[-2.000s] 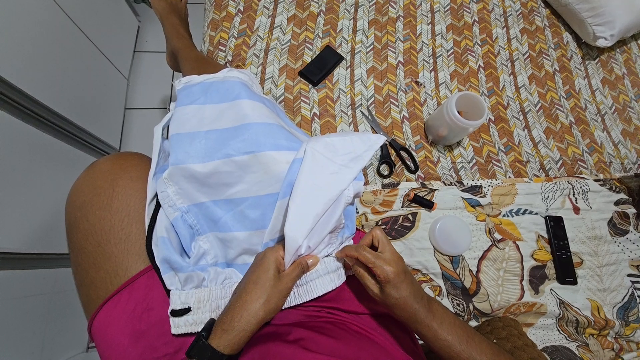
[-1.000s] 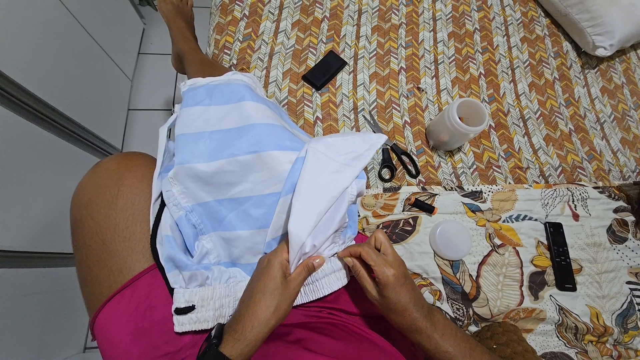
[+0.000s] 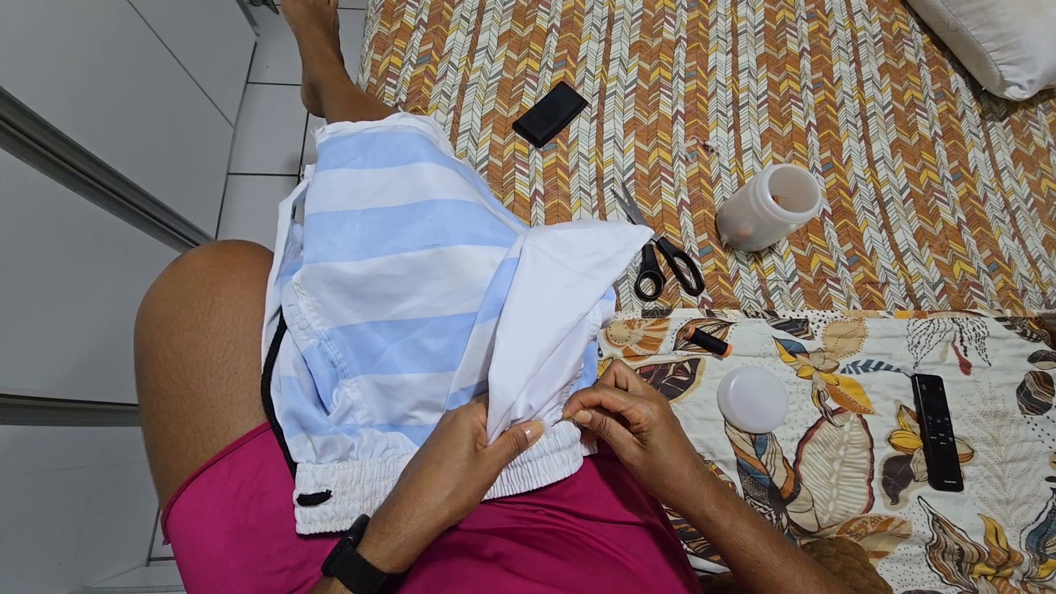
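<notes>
Blue and white striped shorts [image 3: 396,223] lie over my lap, with their white elastic waistband [image 3: 346,487] toward me and a white inner pocket cloth [image 3: 553,305] turned outward. My left hand [image 3: 462,462] grips the base of that cloth at the waistband, thumb on top. Just right of it, my right hand [image 3: 627,421] pinches at the waistband's edge with thumb and forefinger; whether a needle is between them is too small to tell. A black drawcord [image 3: 276,396] runs down the shorts' left side.
On the patterned bedspread [image 3: 462,49] lie a black phone-like object [image 3: 550,114], black-handled scissors [image 3: 660,256] and an uncapped white plastic jar [image 3: 767,208]. Nearer, on floral cloth, are a black thread spool [image 3: 708,340], a round white lid [image 3: 752,399] and a remote control [image 3: 938,433]. A pillow [image 3: 990,41] is top right.
</notes>
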